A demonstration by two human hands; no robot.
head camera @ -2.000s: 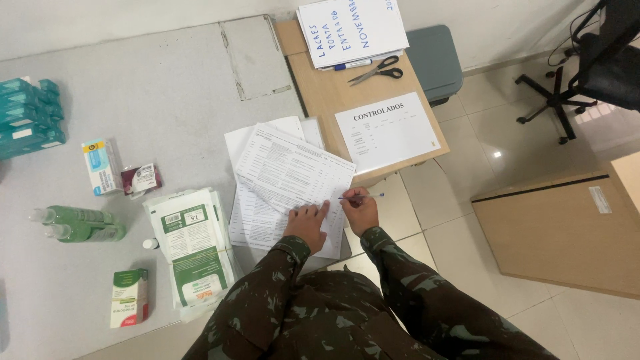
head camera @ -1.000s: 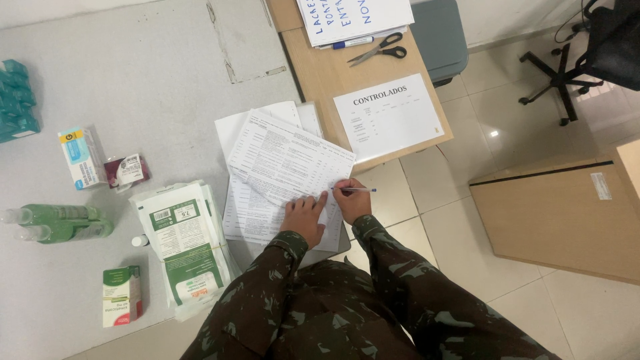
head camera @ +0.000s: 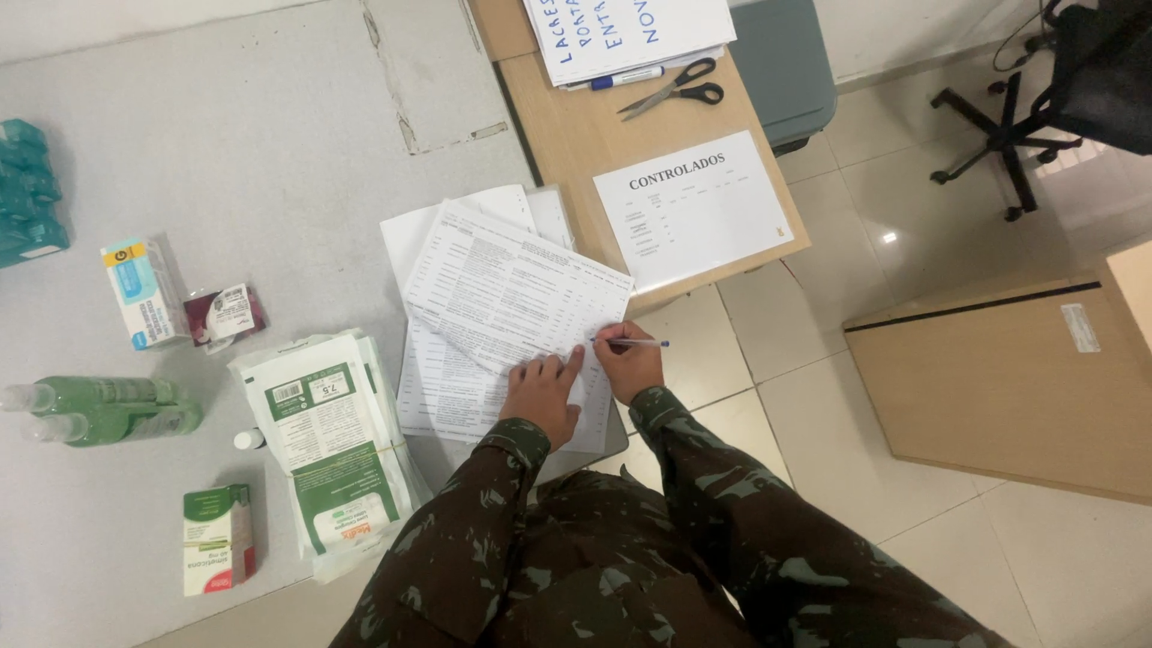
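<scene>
In the head view, printed sheets of paper point(head camera: 517, 283) lie overlapped and askew at the corner of a grey table. My left hand point(head camera: 545, 392) rests flat with fingers spread on their lower part, holding nothing. My right hand point(head camera: 630, 362) grips a pen point(head camera: 646, 342), its tip end at the right edge of the sheets. Left of the papers lies a stack of glove packets point(head camera: 337, 450) held by a rubber band. A sheet headed "CONTROLADOS" point(head camera: 693, 211) lies on the wooden desk to the upper right.
Scissors point(head camera: 670, 90) and a blue marker point(head camera: 627, 77) lie on the wooden desk point(head camera: 585, 126). Green bottles point(head camera: 117, 409), medicine boxes point(head camera: 218, 540) and teal packages point(head camera: 27, 193) are on the grey table's left. A grey bin point(head camera: 785, 72), a wheeled chair point(head camera: 1003, 135) and a wooden panel point(head camera: 1008, 387) stand beyond.
The pen in my right hand has tilted and now points out to the right. My left hand stays on the sheets. The view has shifted slightly.
</scene>
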